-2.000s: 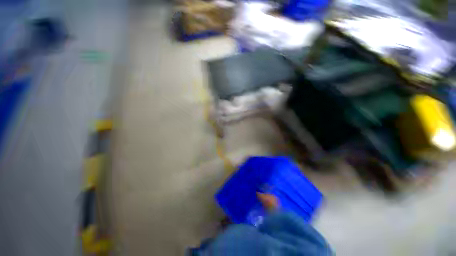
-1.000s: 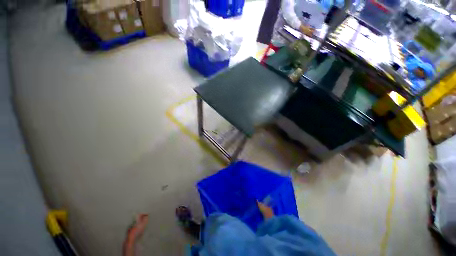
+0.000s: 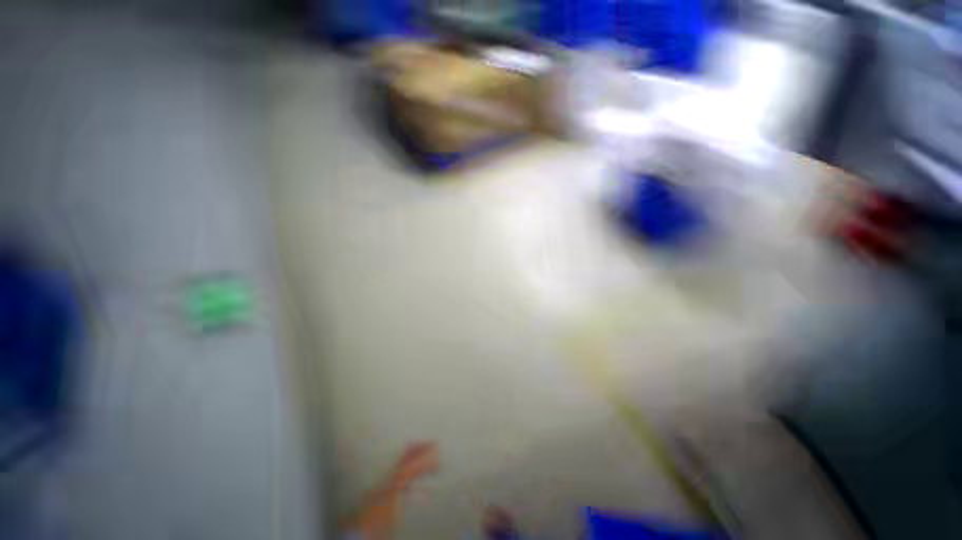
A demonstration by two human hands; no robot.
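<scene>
The blue plastic crate [image 3: 643, 526] shows only as a blurred strip of its rim at the bottom edge, right of the middle. My left hand [image 3: 399, 492] is at the bottom, left of the crate and apart from it. It is blurred and appears empty, but its finger positions are unclear. My right hand is out of the picture. The inside of the crate is cut off by the lower edge.
Blurred brown cartons [image 3: 459, 100] stand on a blue base at the top. A blue crate [image 3: 661, 209] with a white heap is right of them. A dark green table [image 3: 881, 369] is at the right. A yellow floor line [image 3: 643, 427] runs beside it. A green mark [image 3: 218, 303] is at the left.
The view has swung, and the carried crate has dropped almost out of the bottom edge. My right hand has left the picture. The green table has shifted to the right.
</scene>
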